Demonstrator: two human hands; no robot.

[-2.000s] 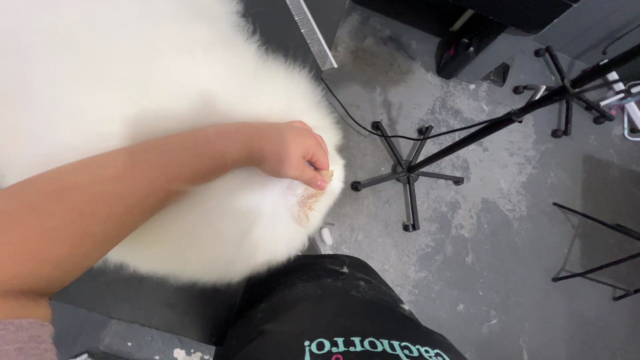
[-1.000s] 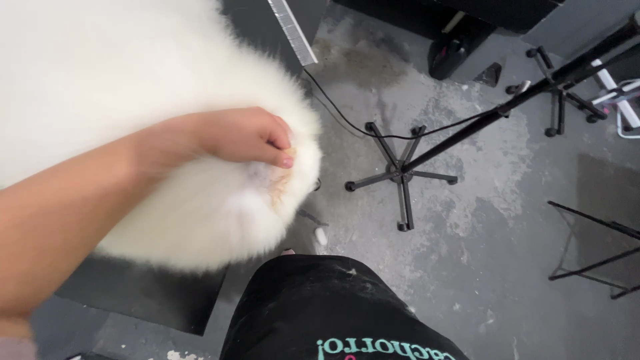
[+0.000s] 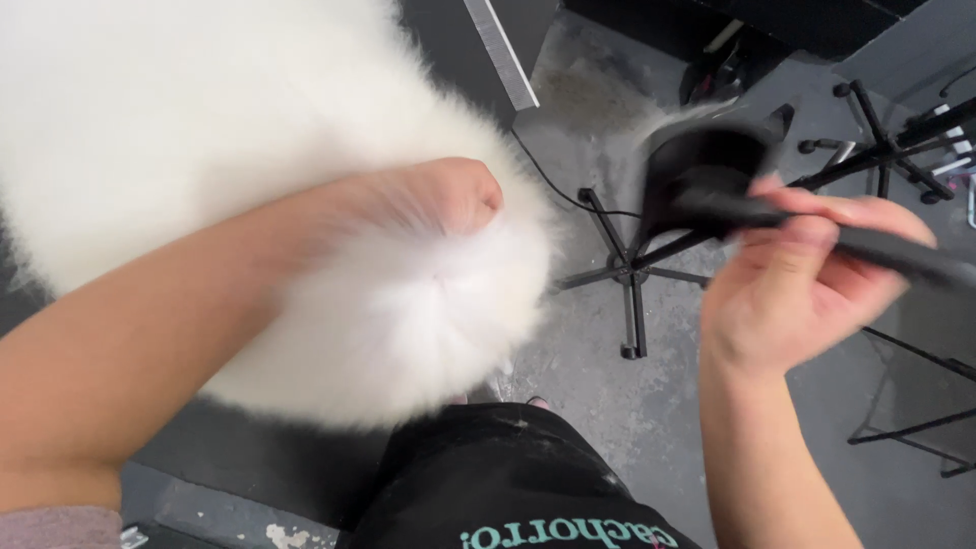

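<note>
White, fluffy fur of an animal, which looks like a dog, fills the left side of the view. My left hand is closed on a tuft of it near the rounded end, where the fur fans out from a parting. At the right my right hand holds the handle of a black slicker-type brush, apart from the fur. The brush is blurred, and its pins cannot be made out. A metal comb lies on the dark table beyond the fur.
The dark grooming table shows under the fur. A black stand with a castered base is on the worn grey floor, a cable running near it. Another castered base stands farther right. My black apron bears writing.
My right hand has come into view at the right with the black brush. The reddish patch seen earlier beside my left hand no longer shows; a white parting in the fur does.
</note>
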